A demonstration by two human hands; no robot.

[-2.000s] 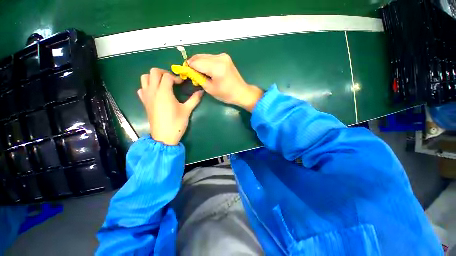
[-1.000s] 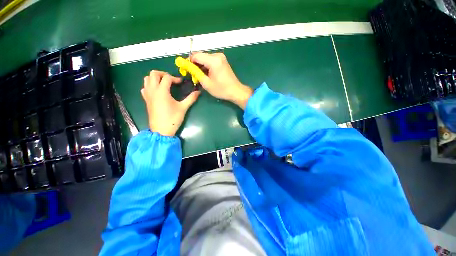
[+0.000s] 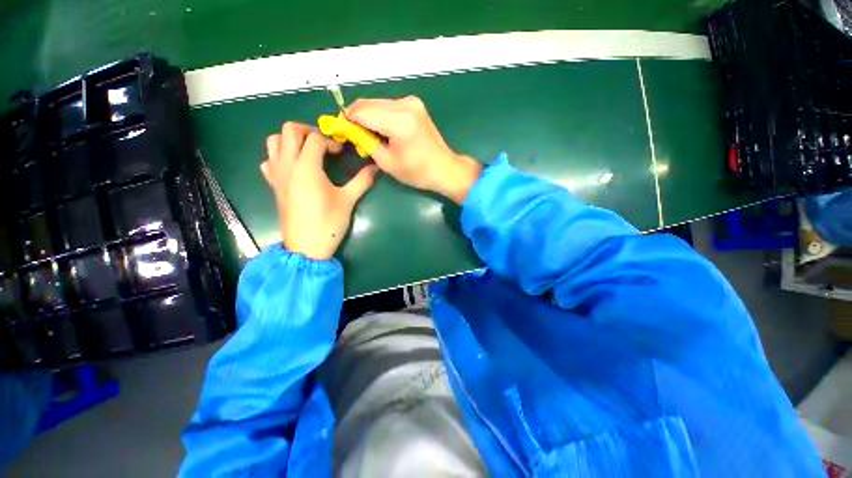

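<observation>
My left hand [image 3: 313, 191] is curled over the green bench [image 3: 523, 140], thumb and fingertips closed on a small round black part [image 3: 345, 166], mostly hidden between the fingers. My right hand [image 3: 404, 140] meets it from the right, with yellow finger cots [image 3: 350, 135] on its fingertips. A thin pale stick [image 3: 337, 96] projects upward from the right fingertips, over the bench near the white strip. The contact between stick and part is hidden by the fingers.
A glossy black compartment tray [image 3: 89, 215] lies at left, with slim silver tweezers [image 3: 227, 207] beside it. Stacked black trays [image 3: 789, 103] stand at right. A white strip [image 3: 448, 58] runs along the far bench edge, with a green surface beyond.
The view shifted between frames. The yellow-tipped right fingers and the stick have tilted to the left since one second ago. The left hand keeps its grip on the black part.
</observation>
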